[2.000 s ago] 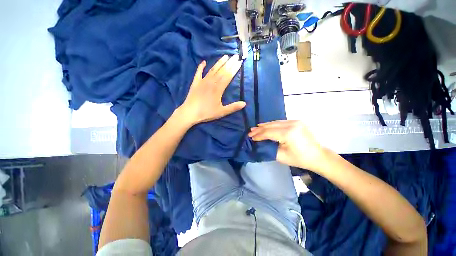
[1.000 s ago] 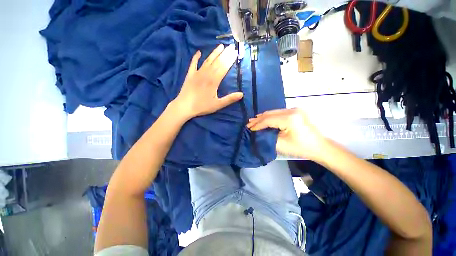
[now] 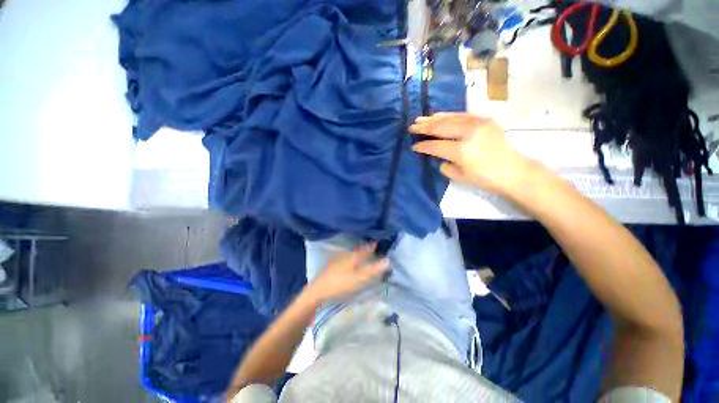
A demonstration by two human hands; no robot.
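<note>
The blue garment piece [image 3: 315, 149] lies gathered on the table, its front edge hanging over my lap. Two black elastic strips [image 3: 394, 177] run down its right part from under the machine head [image 3: 453, 20]. My right hand [image 3: 477, 149] rests on the cloth with its fingertips at the strips, below the presser foot. My left hand [image 3: 347, 275] is blurred, low over my lap, fingertips at the cloth's hanging edge by the strip's lower end; whether it grips anything is unclear.
Scissors with red and yellow handles [image 3: 612, 49] lie on a bundle of black strips [image 3: 642, 102] at right. A tan block [image 3: 497, 79] sits on the machine bed. A blue crate [image 3: 147, 346] with blue cloth stands at lower left. Dark blue pieces [image 3: 544, 315] lie below the table at right.
My left hand has left the cloth near the needle and moved down to my lap. My right hand has moved up along the strips. The view has shifted and the cloth's left side looks more bunched.
</note>
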